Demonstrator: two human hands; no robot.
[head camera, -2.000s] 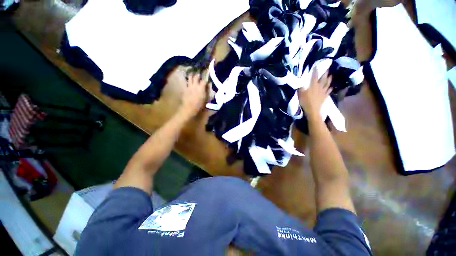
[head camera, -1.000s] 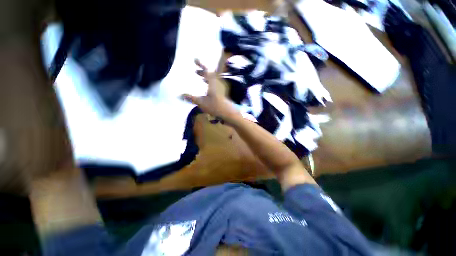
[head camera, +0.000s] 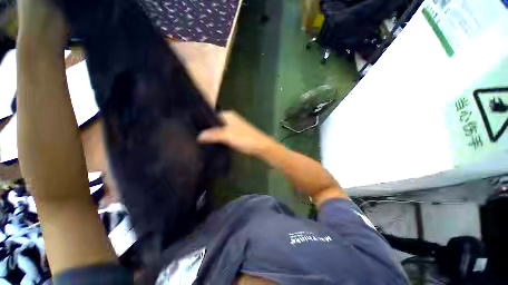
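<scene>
A long dark cloth (head camera: 150, 111) hangs blurred across the left middle, from the top left down to my body. My right hand (head camera: 225, 133) holds its right edge, with the thumb on the near side and the fingers partly hidden. My left forearm runs up the left side to the top edge. My left hand is cut off there and cannot be made out.
A brown table (head camera: 203, 64) lies behind the cloth, with dark patterned fabric (head camera: 195, 19) at its far end. White panels (head camera: 81, 92) and a black-and-white cloth pile (head camera: 19, 239) are at left. White equipment (head camera: 401, 128) with a warning sign stands at right, beyond green floor (head camera: 301, 67).
The view has turned right, away from the pile, towards the white equipment. The dark cloth, earlier over the white panel, now hangs close before me. My open right hand has closed on its edge.
</scene>
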